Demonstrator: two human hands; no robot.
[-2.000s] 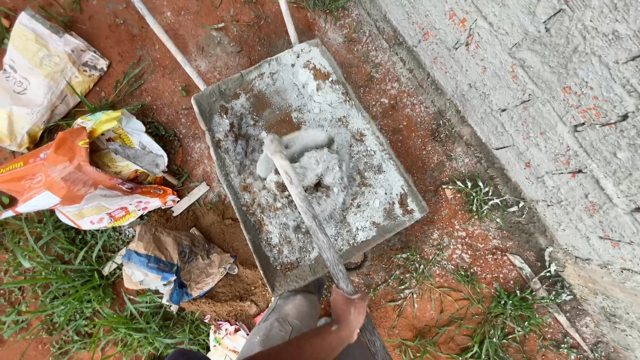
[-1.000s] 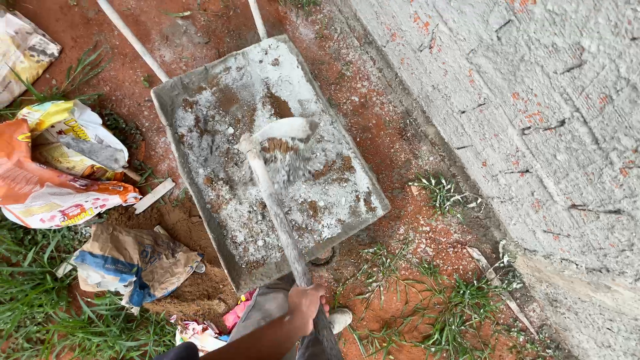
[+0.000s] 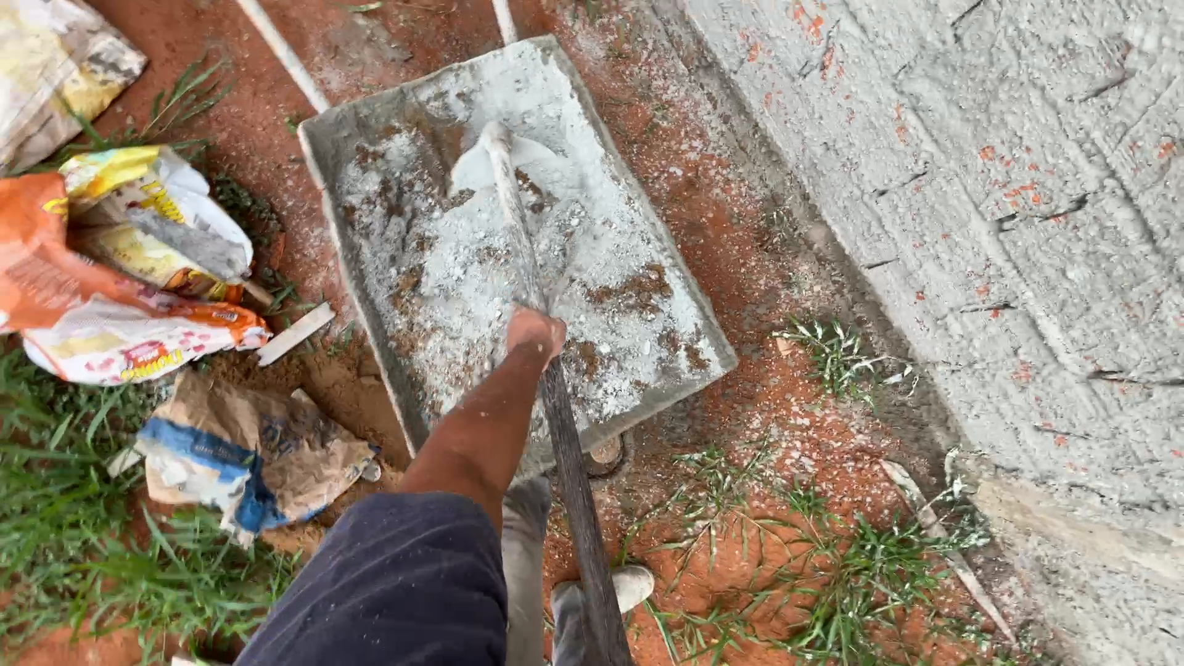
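My left hand (image 3: 536,334) is closed round the long wooden handle (image 3: 569,462) of a hoe, above the middle of a wheelbarrow tray (image 3: 355,301). The hoe's powder-coated blade (image 3: 536,159) rests in the pale grey powder toward the tray's far end. That powder (image 3: 472,245), probably cement, lies over brown sand (image 3: 638,287) in uneven patches. The handle runs down past the near rim to the bottom of the view. My right hand is out of view.
A rough mortar-coated wall (image 3: 999,203) borders the right. Torn plastic sacks (image 3: 139,305), a torn paper bag (image 3: 250,453) and a wood strip (image 3: 296,333) lie left. Two barrow handles (image 3: 282,51) extend from the far end. A shoe (image 3: 633,587) and grass (image 3: 851,592) are below.
The hoe blade has moved from the middle of the tray toward its far end. My left hand, near the near rim before, is now over the tray, and its dark sleeve shows more.
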